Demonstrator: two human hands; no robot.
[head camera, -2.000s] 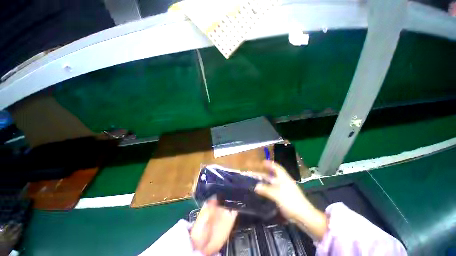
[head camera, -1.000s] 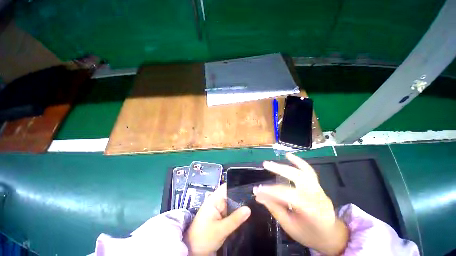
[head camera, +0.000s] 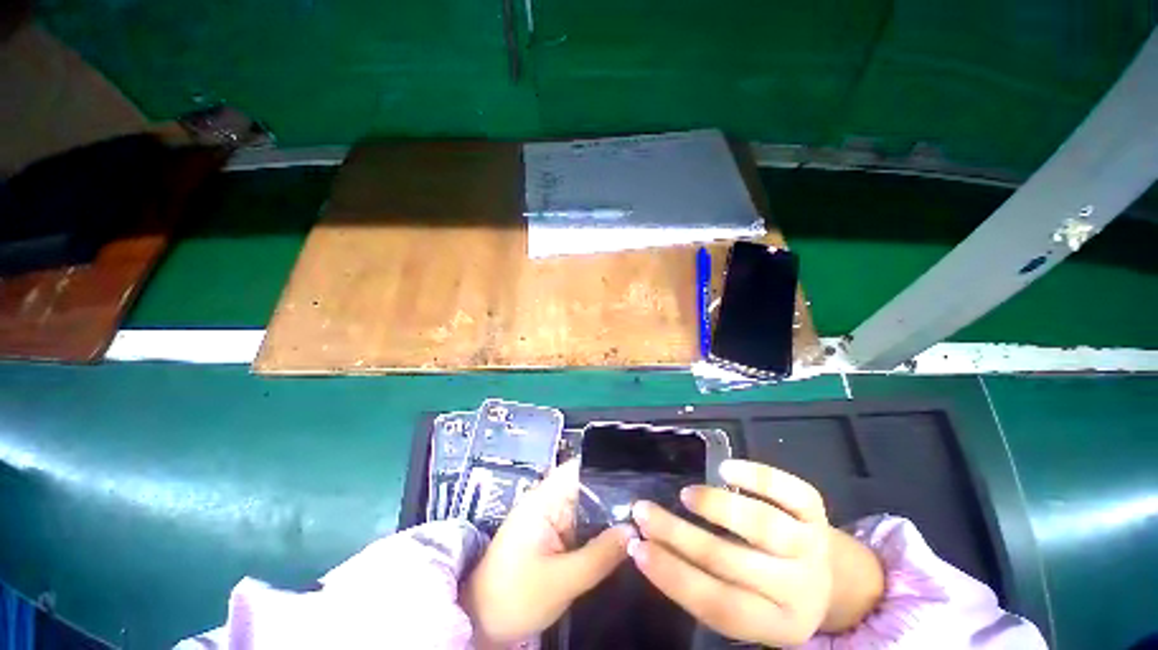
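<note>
A black smartphone lies screen up between my hands over the phone tray. A thin, shiny clear film shows across its screen. My left hand grips the phone's left side, thumb on the screen. My right hand is at its right side, fingertips meeting my left thumb at the film; whether they pinch it I cannot tell. Two open-back phones with white labels overlap at the tray's left end. The edge of another phone shows behind the held one.
Behind the tray, a wooden board holds a grey folder, a blue pen and a black phone. A slanting grey post stands at right. Another board with a dark thing is at left.
The view has tilted down from the shelf. My hands first held phones raised and blurred; now they are over the tray. My right fingers have moved from spread to closed against my left thumb.
</note>
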